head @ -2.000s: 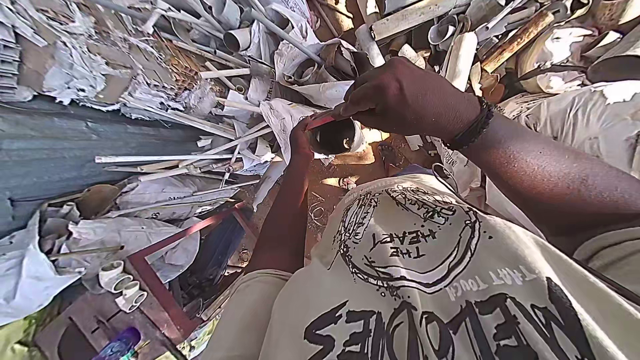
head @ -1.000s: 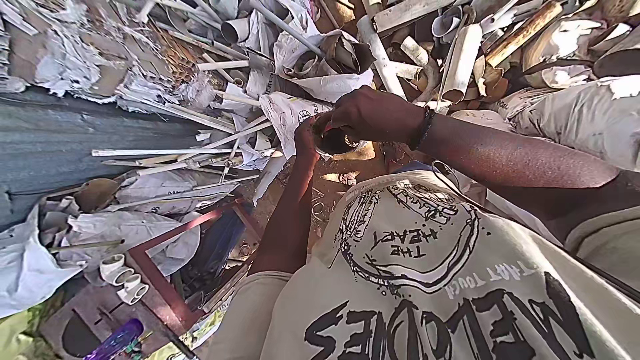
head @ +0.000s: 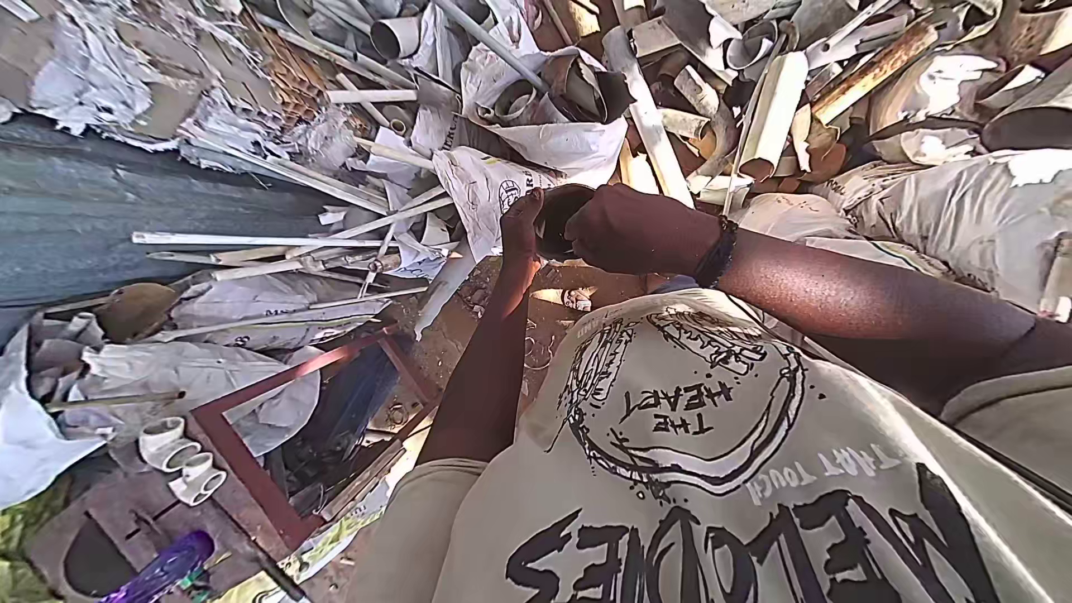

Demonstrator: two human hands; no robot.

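Observation:
Both of my hands are close together in front of my chest, at a dark, hollow, round piece that looks like a short pipe section. My left hand grips its left rim, with the thumb at the top. My right hand, with a dark bracelet at the wrist, is closed at the piece's right side, and its fingertips reach the opening. Whether the right fingers hold something small is hidden. Just behind the hands lies a printed white sack.
Cut pipes and scraps are heaped beyond my hands. A reddish-brown frame lies at the lower left, near white pipe fittings and a purple object. Filled sacks stand at the right, a corrugated sheet at the left.
My right hand has moved from the top of the dark piece down to its right side, and its forearm is lower. My left hand has stayed on the piece.

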